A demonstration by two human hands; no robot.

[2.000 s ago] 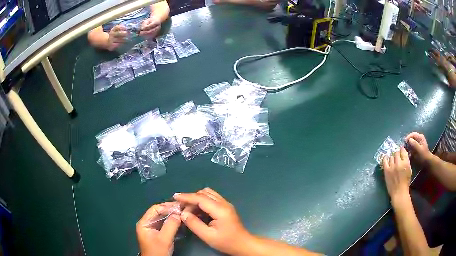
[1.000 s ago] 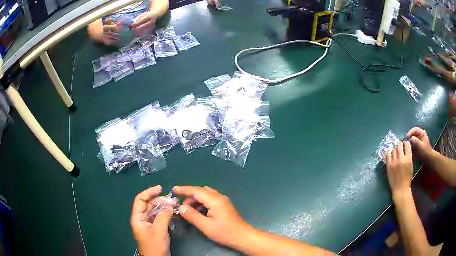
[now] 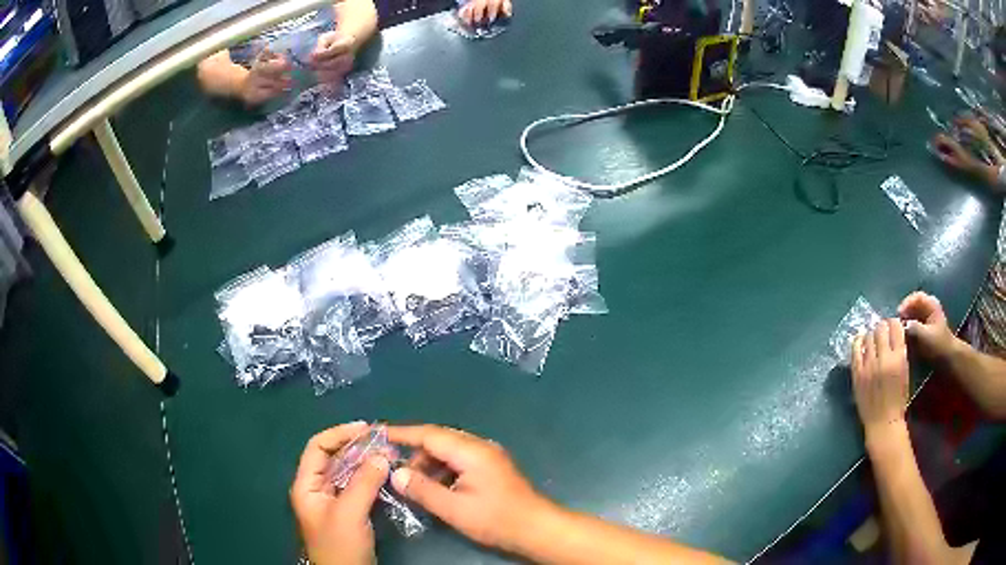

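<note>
A small clear zip bag point(image 3: 360, 452) is pinched between my two hands at the bottom of the view. My left hand point(image 3: 329, 502) holds it with thumb and fingers. My right hand point(image 3: 469, 486) has its thumb and index finger at the bag's right side. Part of the bag hangs below my fingers, with a few small dark bits in it. The fingers hide much of the bag. A pile of glaring clear bags with dark contents point(image 3: 436, 292) lies beyond my hands.
A second row of bags point(image 3: 320, 127) lies before a person opposite. A white cable loop point(image 3: 618, 188) and black cable point(image 3: 822, 182) lie beyond the pile. Another person's hands point(image 3: 880, 370) hold a bag at right. A cream-tube frame point(image 3: 88, 292) stands at left.
My hands stay in nearly the same place. The bag has turned in my fingers, and more of it now shows above and hangs below them. A hand at the top centre has come into view.
</note>
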